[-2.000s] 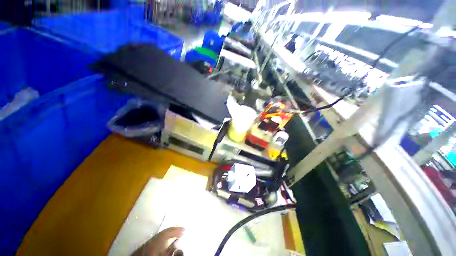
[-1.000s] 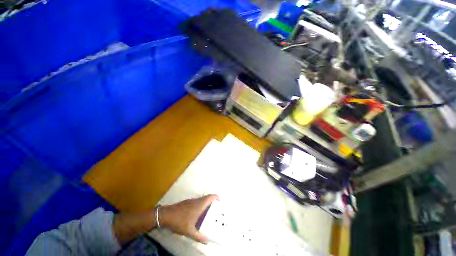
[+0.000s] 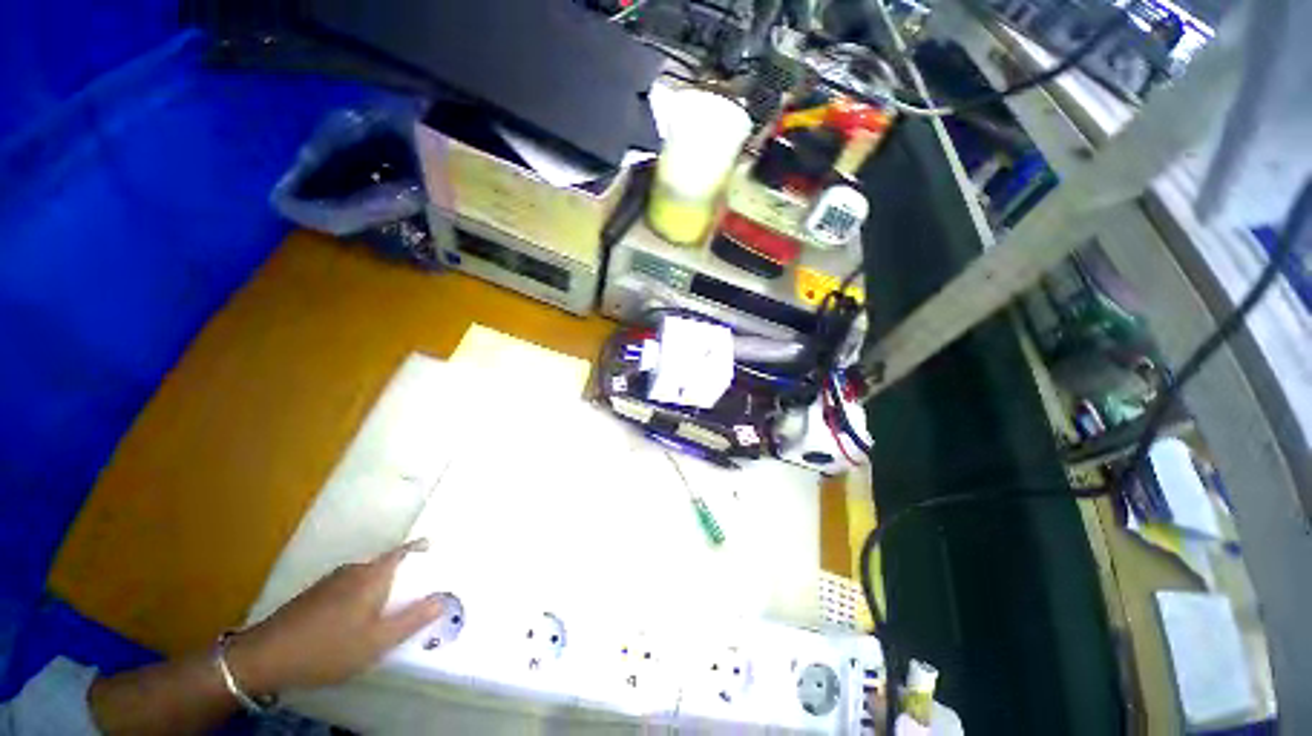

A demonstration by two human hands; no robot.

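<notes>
A row of white sockets (image 3: 590,664) lies along the pale sheets (image 3: 504,475) at the bottom, with several round recessed outlets facing up. My bare left hand (image 3: 338,621), with a bracelet, grips the row's left end, thumb by the first outlet. At the row's right end, a black cable (image 3: 875,575) runs down beside a small pale yellowish piece (image 3: 918,690). A white shape under that piece is cut off by the bottom edge; I cannot tell whether it is my gloved right hand. A green-handled screwdriver (image 3: 708,521) lies on the sheets.
A dark fixture with a white block (image 3: 691,362) stands behind the sheets. Behind it are instruments (image 3: 511,262), a yellow container (image 3: 694,166) and a red-orange tester (image 3: 755,237). Blue bins (image 3: 115,259) stand left; a green conveyor (image 3: 993,575) and a metal post (image 3: 1007,288) are right.
The view has shifted, and the bench things appear farther left and higher. My left hand, which held a white block's end, now shows at the left end of a fully visible socket row.
</notes>
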